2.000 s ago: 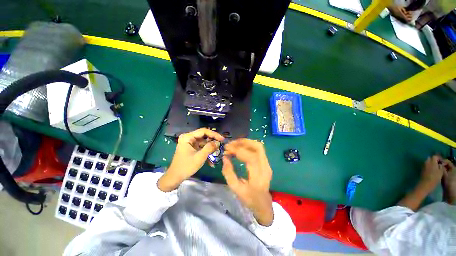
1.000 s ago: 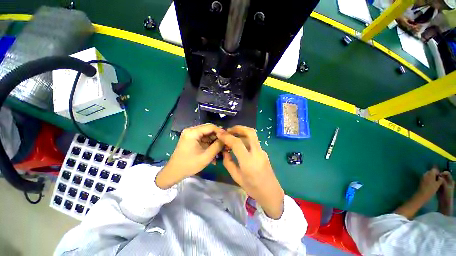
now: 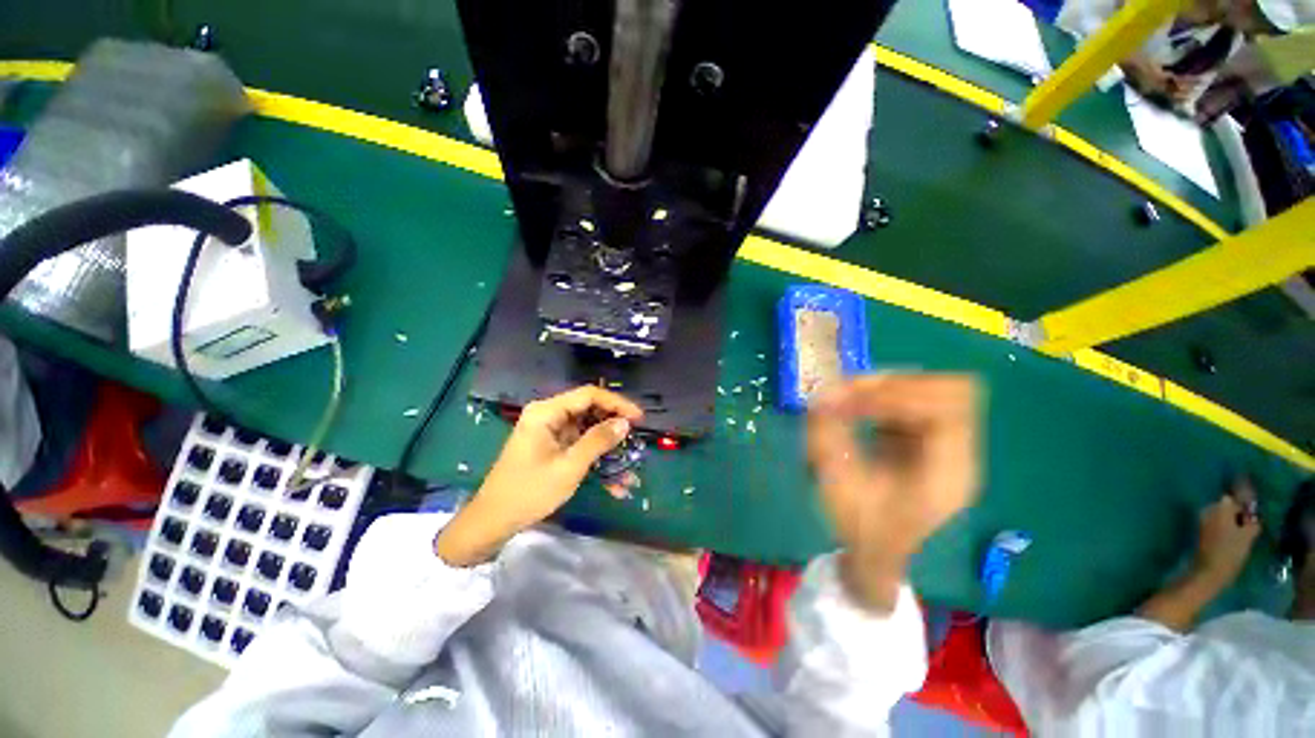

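Observation:
My left hand (image 3: 545,464) is bare and holds a small black unit (image 3: 623,459) between its fingertips, just in front of the press base (image 3: 505,361). The fingers partly cover the unit. My right hand (image 3: 897,459) is blurred, beside the front of the blue parts bin (image 3: 789,350), with its fingers curled; whether it holds anything cannot be told. The bin has pale tiny pieces (image 3: 819,350). The black press fixture (image 3: 606,296) is behind my left hand, littered with pale bits.
A white compartment tray (image 3: 248,545) of black units is at lower left. A white box unit (image 3: 224,296) and black hose (image 3: 87,224) are at left. A blue item (image 3: 1001,562) lies at the right bench edge. Another person's hand (image 3: 1223,541) is at far right.
My right hand has left my left hand and moved right to near the blue bin. It now hides the spot where a loose unit lay. My left hand still holds its unit.

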